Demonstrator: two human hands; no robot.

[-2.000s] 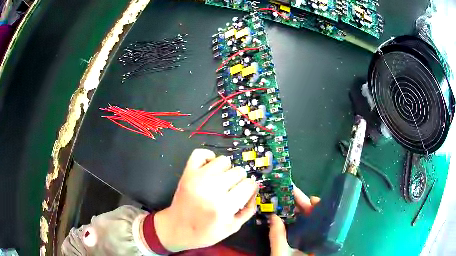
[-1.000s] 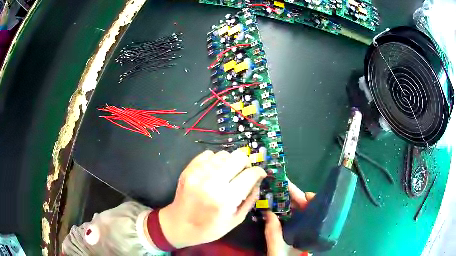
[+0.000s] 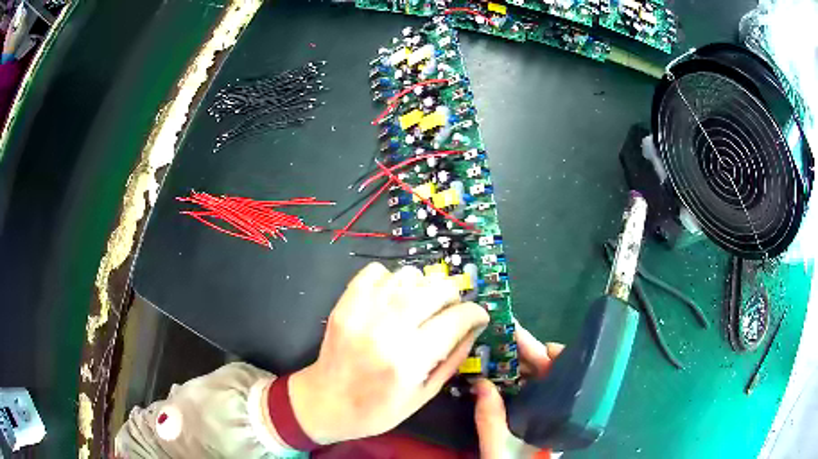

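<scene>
The long green PCB panel (image 3: 480, 193) lies component side up, with yellow blocks and several red and black lead wires on it. My left hand (image 3: 386, 345) is over its near part, fingers bunched at the components; anything between the fingertips is hidden. My right hand (image 3: 491, 417) is partly hidden at the near end, thumb and fingers around the panel's end. The dark blue-green soldering iron (image 3: 587, 376) lies against my right hand and seems held in it, silvery barrel pointing up and away. Loose red lead wires (image 3: 247, 217) and black lead wires (image 3: 269, 99) lie left of the panel.
A round black fume fan (image 3: 731, 166) stands at the right. Dark side cutters (image 3: 659, 314) and an oval looped tool (image 3: 747, 309) lie below it. More boards (image 3: 574, 36) lie along the far side. A worn, chipped edge (image 3: 134, 215) runs down the left, beside the green belt (image 3: 63, 179).
The panel has shifted slightly left and away from me, and the soldering iron with it. My left fingertips have moved a little right and up along the panel. A white object shows at the lower left.
</scene>
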